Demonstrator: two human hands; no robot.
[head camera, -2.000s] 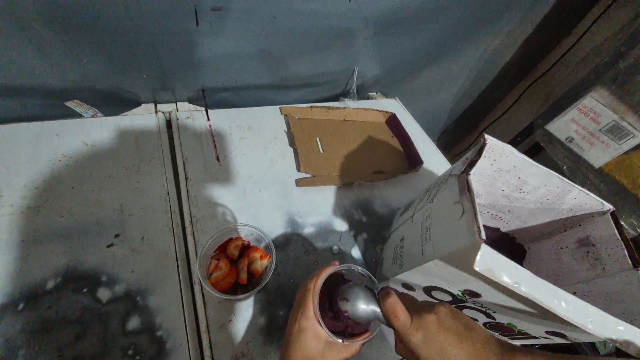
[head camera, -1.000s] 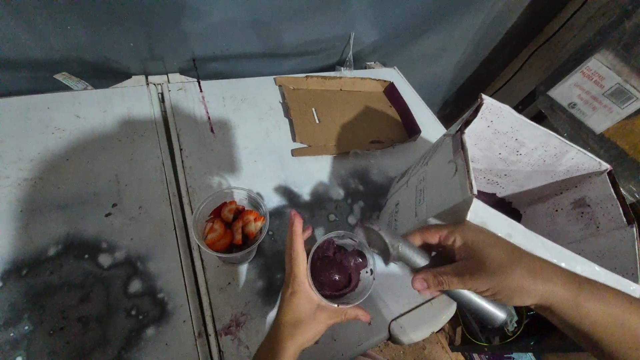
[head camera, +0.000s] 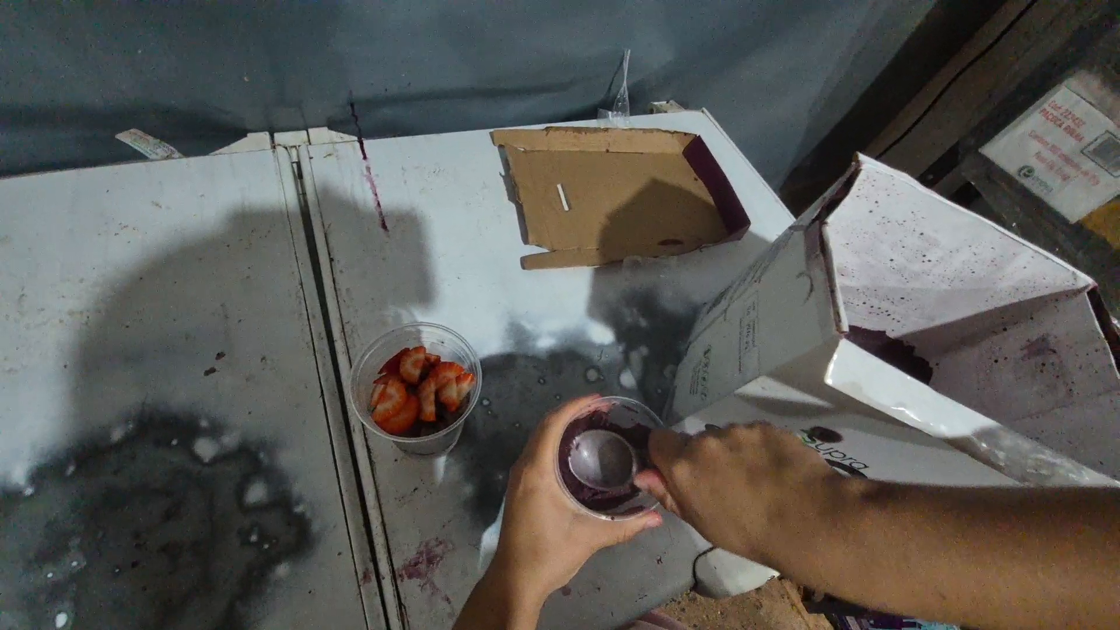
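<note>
My left hand (head camera: 551, 507) is wrapped around a clear plastic cup (head camera: 570, 490) holding a dark purple frozen mass. In my right hand (head camera: 744, 481) is a metal scoop (head camera: 604, 460); its rounded head is inside that cup, against the purple mass, and its handle is hidden by the fingers. A second clear plastic cup (head camera: 429, 442) with cut strawberries (head camera: 418, 385) stands to the left on the white surface. At the right, close to my right hand, is a tall open white carton (head camera: 761, 350), its inner walls specked purple and dark purple matter inside.
A flat cardboard piece (head camera: 604, 197) with raised edges lies at the back of the white chest top (head camera: 455, 219), a small white stick on it. A seam runs down the top, with dark wet-looking patches on both sides. A label-bearing box (head camera: 1059, 149) sits at far right.
The scoop was beside the cup's rim one second ago; its head is now down inside the cup. My left hand's fingers, spread earlier, have closed more around the cup.
</note>
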